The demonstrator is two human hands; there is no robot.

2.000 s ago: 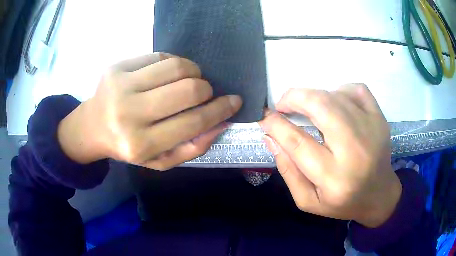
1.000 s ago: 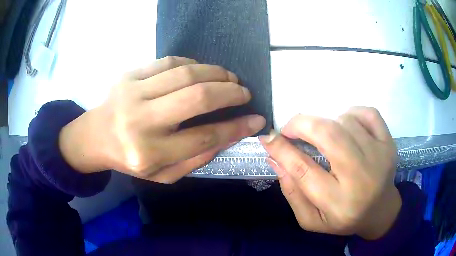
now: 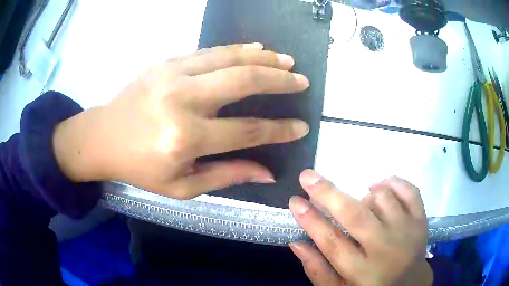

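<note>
A black rib-knit piece (image 3: pixel 268 111) lies flat on the white machine table, running from the table's front edge up to the presser foot (image 3: pixel 318 10) at the top. My left hand (image 3: pixel 195 114) lies on the piece with its fingers spread, pressing on it. My right hand (image 3: pixel 363 229) is at the piece's lower right corner, with fingertips at its edge. Its fingers are bent and slightly apart, and its wrist is cut off by the lower frame edge. The far end of the piece is out of view.
Scissors with green and yellow handles (image 3: pixel 476 131) lie at the right beside a thin dark pointed tool. A black knob with a grey cap (image 3: pixel 428 51) hangs at upper right. A measuring tape (image 3: pixel 206 219) lines the front edge. A bent metal rod (image 3: pixel 60 23) is at upper left.
The view now shows more of the table's far side, including the presser foot and scissor blades. My left hand has spread flatter on the piece. My right fingertips no longer pinch the corner.
</note>
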